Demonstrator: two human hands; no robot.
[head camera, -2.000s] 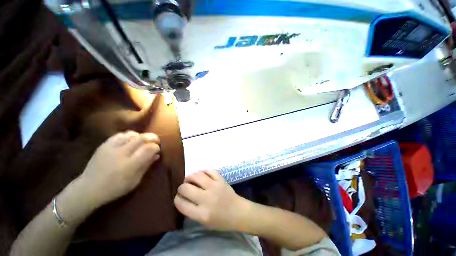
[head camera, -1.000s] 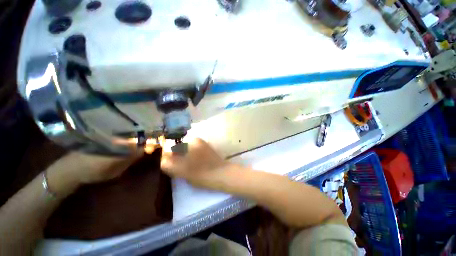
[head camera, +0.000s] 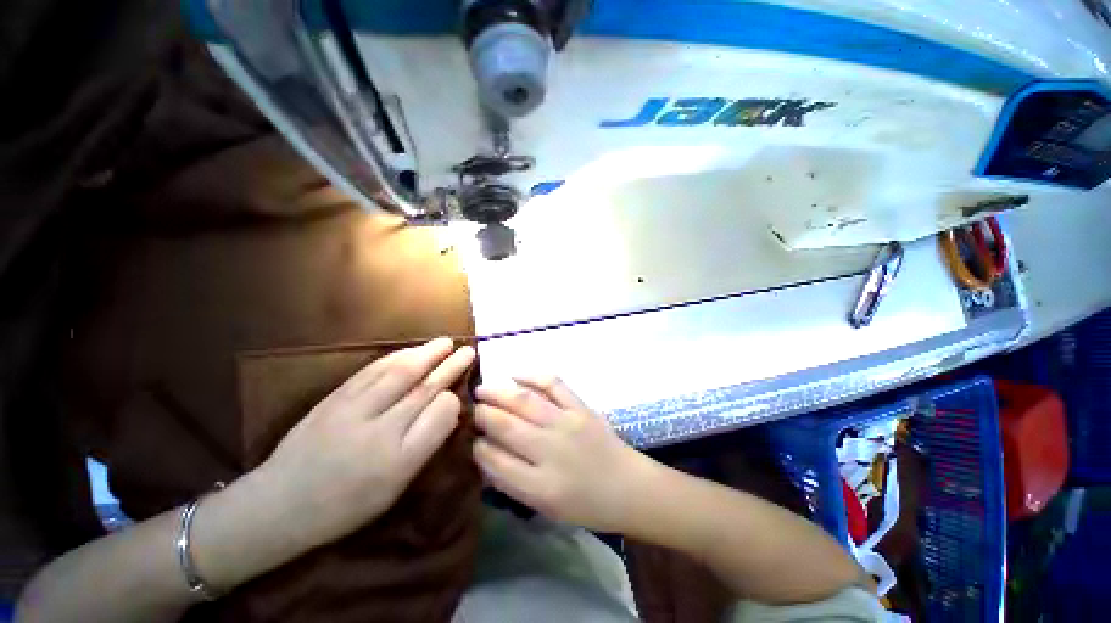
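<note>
A large brown fabric (head camera: 158, 292) lies flat on the machine bed, its right edge running from under the presser foot (head camera: 445, 219) towards me. A straight-edged brown cut piece (head camera: 292, 387) lies on it. My left hand (head camera: 366, 438) lies palm down on the cut piece, fingertips at its top right corner. My right hand (head camera: 548, 450) is at the fabric's right edge with bent fingers, close beside my left fingertips. Whether its fingertips pinch the edge is hard to tell. The white sewing machine (head camera: 682, 134) stands above, its lamp lighting the cloth.
Small metal snips (head camera: 875, 285) and orange-red loops (head camera: 972, 253) lie on the table at the right. A ruled silvery strip (head camera: 780, 396) follows the table's front edge. A blue crate (head camera: 962, 487) with brown and white pieces and a red container (head camera: 1031, 448) stand below, right.
Both hands have come back from the needle area towards me and now lie at the fabric's right edge. The straight-edged cut piece now shows under my left hand. The view has shifted.
</note>
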